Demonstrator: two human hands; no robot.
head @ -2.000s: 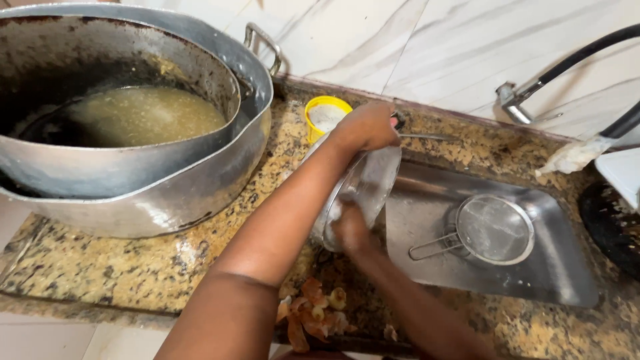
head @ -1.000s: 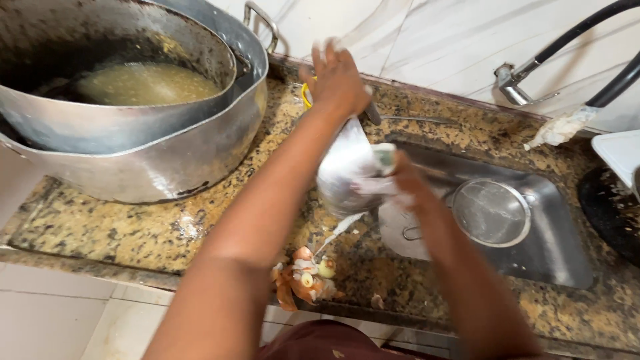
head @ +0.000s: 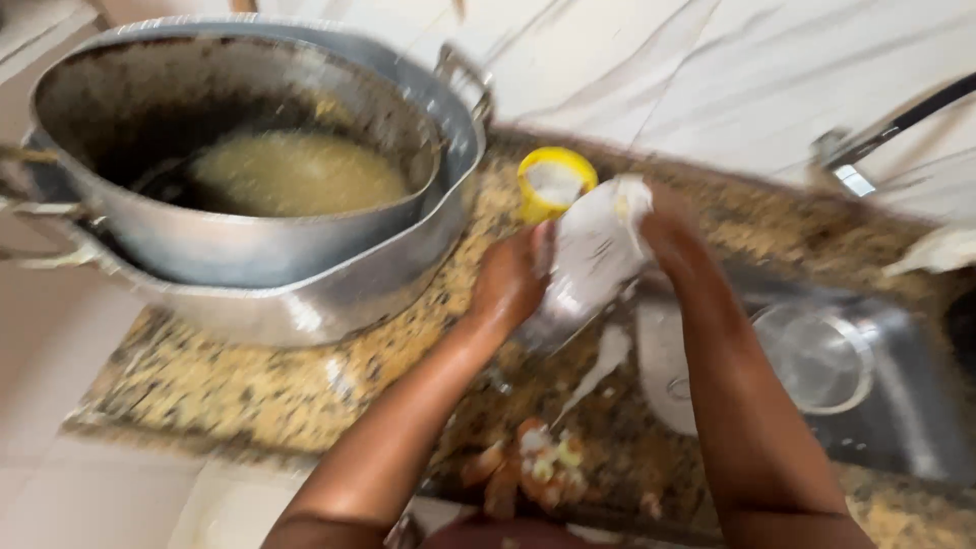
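My left hand (head: 511, 274) grips the left side of a shiny metal pot (head: 583, 263), which is tilted over the counter at the sink's left edge. At the pot's right rim is my right hand (head: 659, 221), blurred, with something whitish, perhaps a soapy sponge, at its fingers; what it holds cannot be made out. White suds show on the pot. Just behind my left hand stands a yellow tub (head: 557, 183) with white contents. Below the pot, a streak of white foam (head: 602, 366) lies on the granite.
Two large nested aluminium pots (head: 290, 305) stand at the left, the inner one holding cloudy liquid. Onion peels and scraps (head: 541, 465) lie near the front edge. On the right, a steel sink (head: 900, 381) holds a round strainer (head: 816, 358) below a faucet (head: 846, 164).
My left hand, raised with fingers spread a second ago, now grips the pot's left side. My right hand has moved up to its far rim. The yellow tub shows more fully.
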